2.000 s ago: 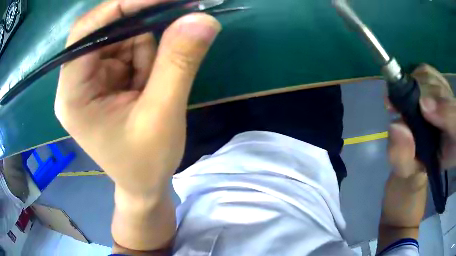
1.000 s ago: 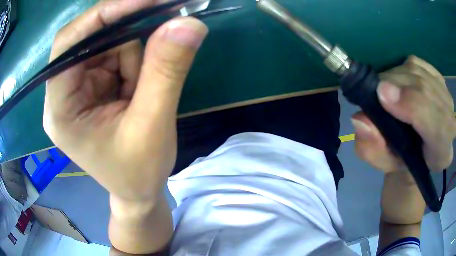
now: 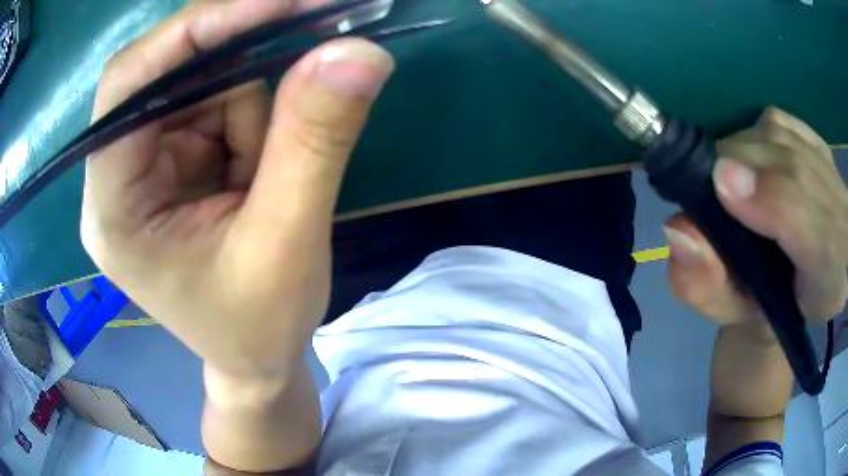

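Note:
My left hand [image 3: 223,195] is bare, palm up, and holds black tweezers [image 3: 158,104] between thumb and fingers. The tweezers' arms run from the left edge to the top, and one pointed tip shows just past my thumb. A small whitish piece [image 3: 367,17] shows by the tips; what it is I cannot tell. My right hand [image 3: 767,214] is bare and grips the black handle of a soldering iron [image 3: 642,116]. Its silver barrel points up and left. The iron's tip is cut off by the top edge.
The green mat [image 3: 502,121] has a light brown edge. Below it are my dark trousers and white top. A blue stool [image 3: 88,311] and an open carton [image 3: 107,409] stand on the grey floor at the lower left. The iron's cord hangs at the right.
The iron and my right hand have moved left since two seconds ago, then slightly back right in the last second. My left hand has shifted slightly left with the tweezers.

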